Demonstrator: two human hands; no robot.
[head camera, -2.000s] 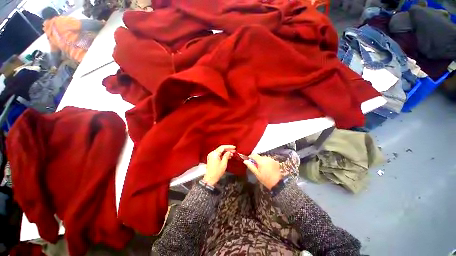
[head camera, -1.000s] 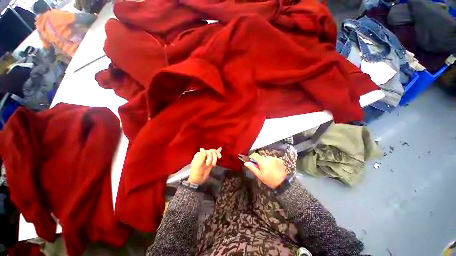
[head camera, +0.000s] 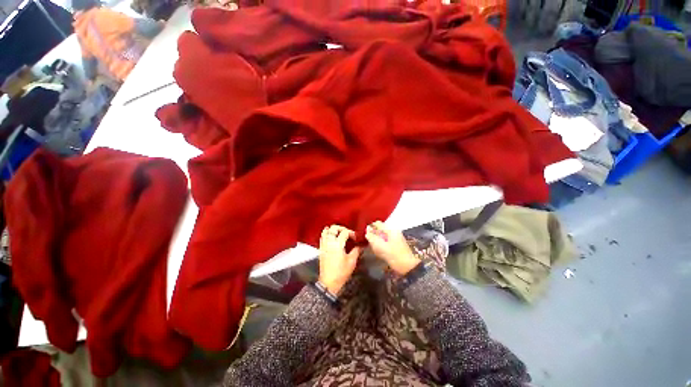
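Note:
A thick red garment (head camera: 333, 174) lies over the table's near edge, with its raised neckline at centre left. My left hand (head camera: 337, 255) and my right hand (head camera: 390, 246) are close together at its lower edge, fingers bent. My left hand pinches the red cloth. My right fingertips are at the same edge and also seem to hold cloth; a cutter in my right hand cannot be made out. More red garments are heaped behind. A separate red garment (head camera: 98, 249) hangs over the table's left edge.
The white table (head camera: 447, 205) shows its near edge in front of me. Khaki cloth (head camera: 523, 249) lies low at the right. Denim clothing (head camera: 568, 91) and a blue bin (head camera: 644, 151) stand at the right on grey floor. Orange cloth (head camera: 106, 41) is at the far left.
My left hand has moved right and back onto the garment's edge. My right hand has moved slightly left to meet it, and the cutter tip seen before no longer shows.

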